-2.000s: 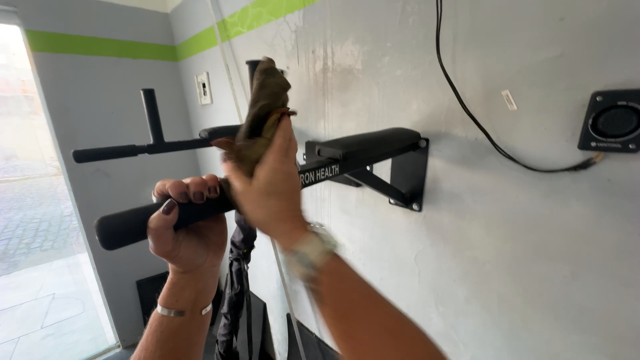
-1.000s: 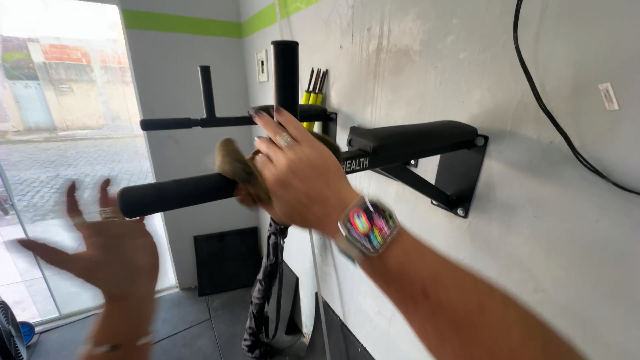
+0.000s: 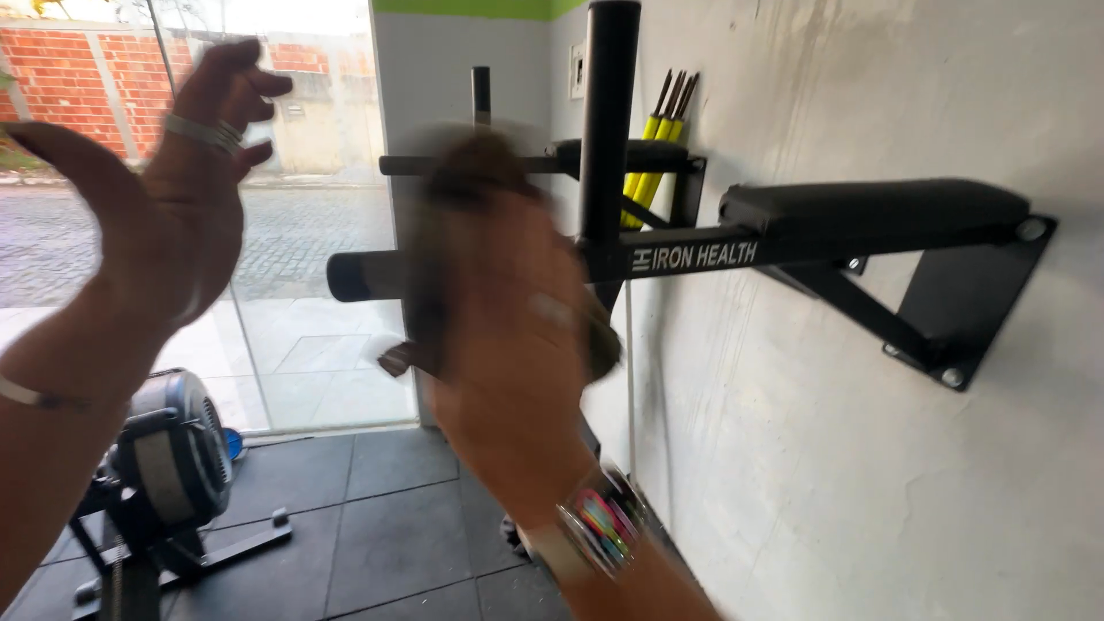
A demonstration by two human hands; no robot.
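Blurred by motion, my right hand holds a dark brown cloth in front of the black padded handle of a wall-mounted dip station. Whether the cloth touches the bar cannot be told. Above the bar rises a black upright grip, just right of the hand, and a black arm pad lies nearer the wall. My left hand is raised at the left with fingers apart, holding nothing.
A second dip station is fixed farther along the wall, with yellow-and-black rods beside it. A rowing machine stands low at the left on dark floor tiles. Behind it is a glass door.
My left hand gripped the handle two seconds ago and let go by one second ago; it is now raised. My right hand with the cloth has come off the handle's far part. The view has shifted.
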